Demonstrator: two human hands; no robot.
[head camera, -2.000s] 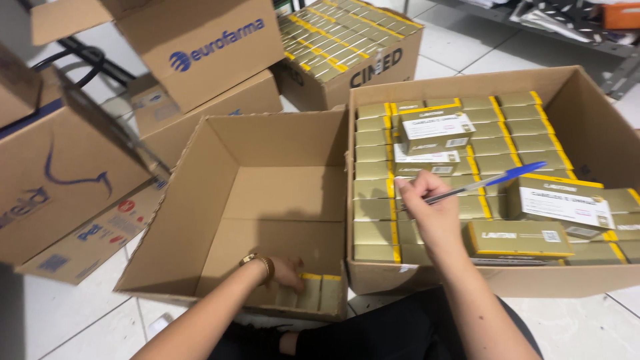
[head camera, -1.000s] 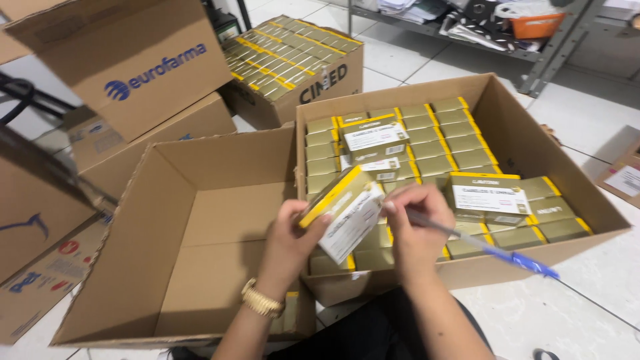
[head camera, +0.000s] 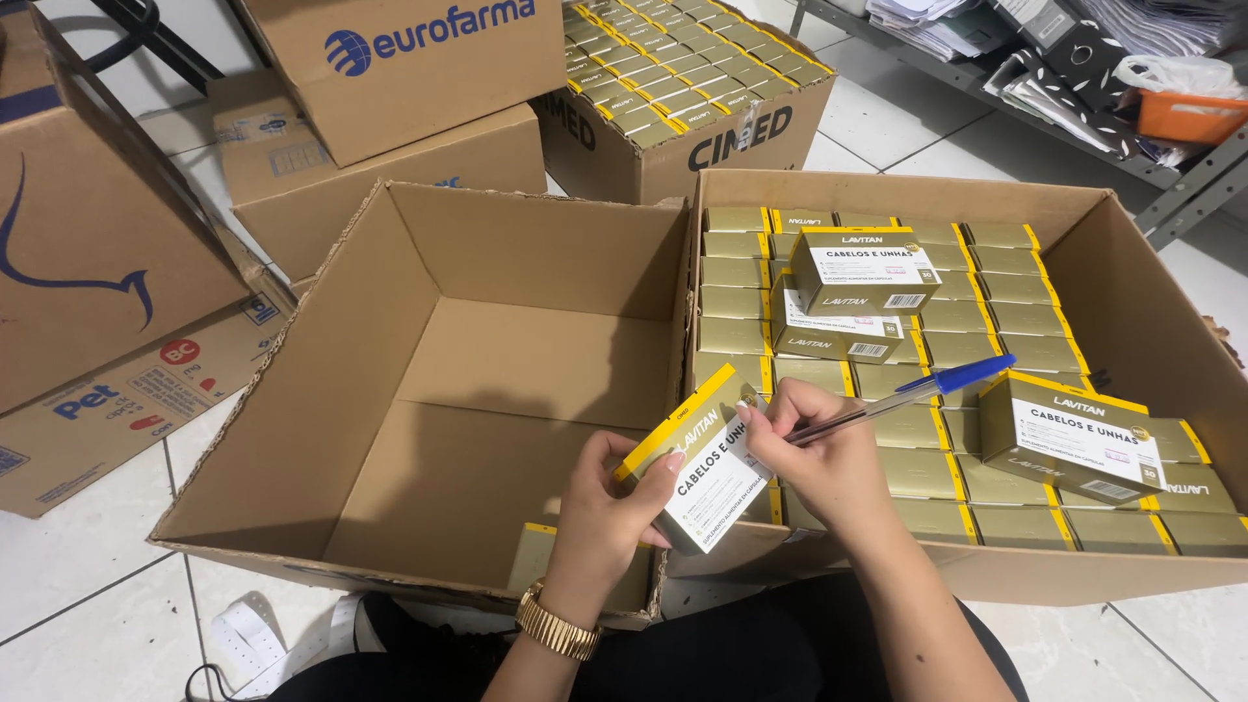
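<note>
My left hand (head camera: 609, 517) grips a gold and white Lavitan supplement box (head camera: 704, 468), tilted, above the near edge between two cartons. My right hand (head camera: 819, 448) holds a blue-capped ballpoint pen (head camera: 892, 398); its fingers are at the box's white face and hide the pen's lower end. On the right, an open carton (head camera: 1141, 253) is packed with rows of the same gold boxes, with several lying loose on top, one of them a box (head camera: 1077, 436) at the right. At left, a second open carton (head camera: 292, 390) has a few gold boxes (head camera: 534, 556) in its near right corner.
Stacked closed cartons (head camera: 419, 88) stand behind and at left. Another carton (head camera: 682, 166) full of gold boxes is at the back. A metal shelf (head camera: 985, 93) with papers and an orange bin (head camera: 1189, 117) is at upper right. White paper strips (head camera: 249, 634) lie on the tiled floor (head camera: 88, 595).
Two seconds ago my left hand was inside the left carton; it came up and now holds a box in front of the right hand. One loose box at the right carton's near side is gone from there.
</note>
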